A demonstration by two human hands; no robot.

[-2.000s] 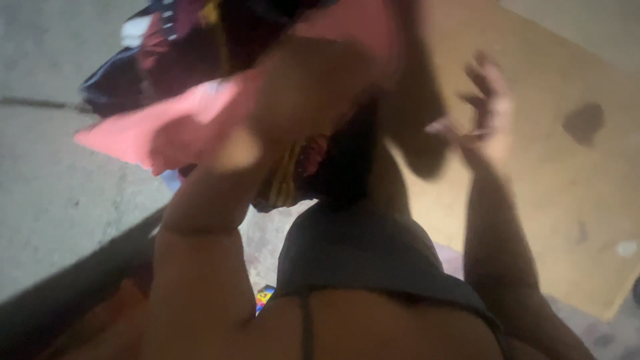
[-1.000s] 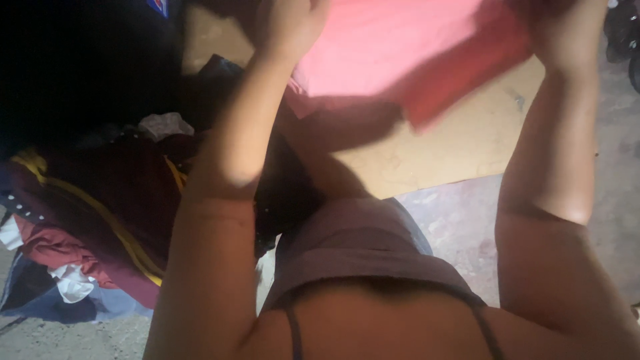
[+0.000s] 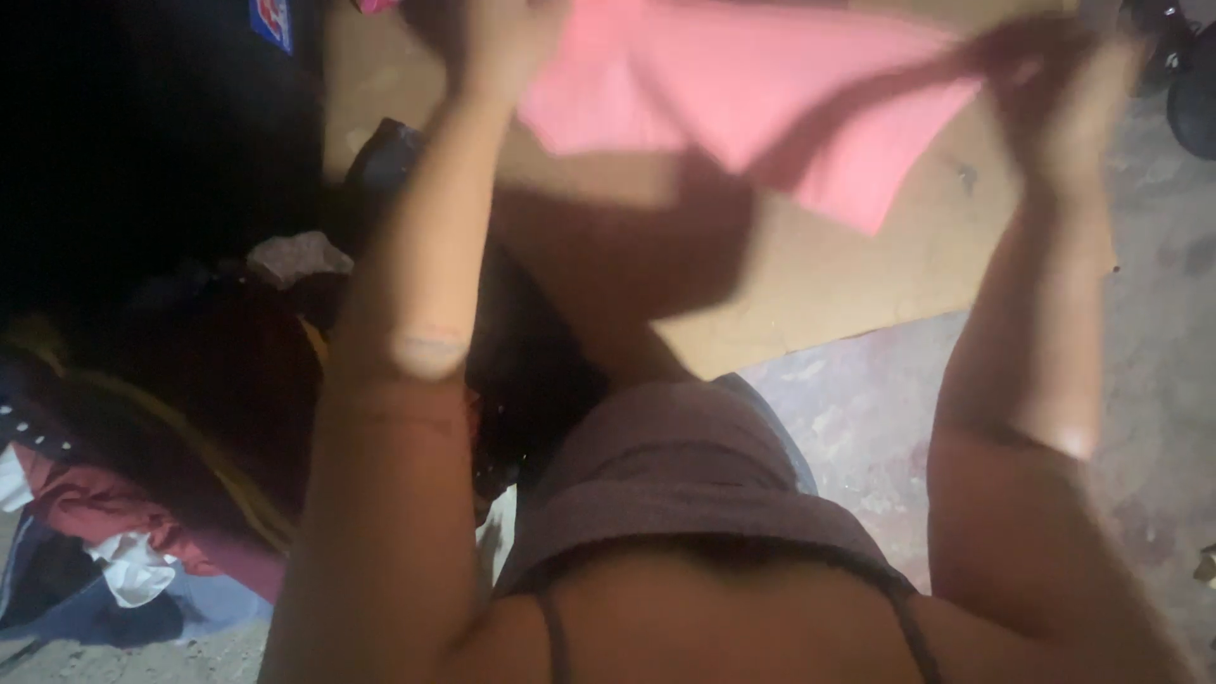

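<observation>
A pink cloth or garment [image 3: 722, 85] is spread between my two hands near the top of the head view, its lower edge hanging in uneven points. My left hand [image 3: 518, 38] grips its left side, partly cut off by the frame's top. My right hand [image 3: 1064, 85], blurred and partly in shadow, grips the cloth's right end. Under the cloth lies a flat tan sheet, perhaps cardboard [image 3: 855, 275], with the cloth's shadow on it.
Left of my body is a heap of clothes: a dark maroon garment with yellow trim [image 3: 180, 427], a red cloth [image 3: 104, 513] and a white piece [image 3: 138, 570]. Grey concrete floor [image 3: 1159, 380] shows at the right. Dark objects [image 3: 1192, 109] stand at the upper right edge.
Two seconds ago my right hand was apart from the pink cloth; now both hands hold it, stretched out over the tan sheet. The view has shifted noticeably.
</observation>
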